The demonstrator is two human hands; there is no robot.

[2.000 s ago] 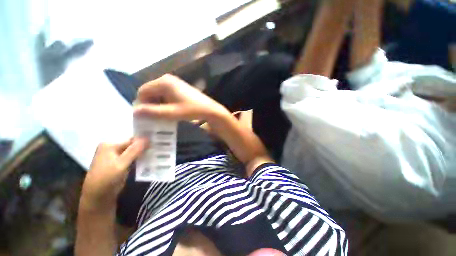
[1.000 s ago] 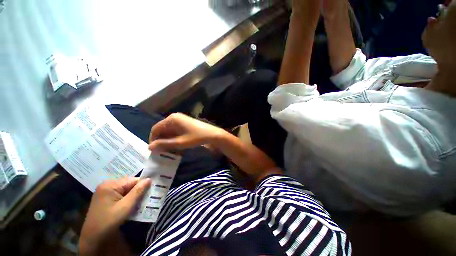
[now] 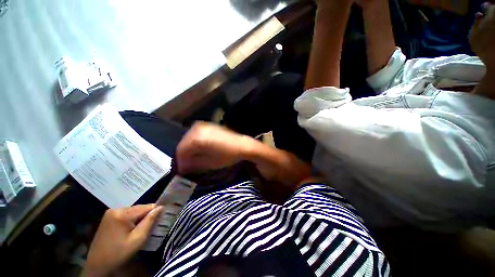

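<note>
A folded leaflet (image 3: 172,208), a narrow white strip with a row of short dark bars, is pinched between the thumb and fingers of my left hand (image 3: 124,232) in front of the striped top. My right hand (image 3: 209,149) is blurred, just above the strip's upper end. It looks apart from the strip, and its fingers are not clear. A stack of unfolded leaflets (image 3: 114,157) with small grey print lies flat between my lap and the table edge, beyond my left hand.
Folded pieces stand in a pile (image 3: 81,81) on the white table (image 3: 157,48), with another group (image 3: 13,170) at the far left. A tan strip (image 3: 253,42) lies along the table edge. A person in a white shirt (image 3: 401,146) sits close on the right.
My right hand has moved off the strip's upper end, slightly right. My left hand still holds the strip, which looks narrower than before.
</note>
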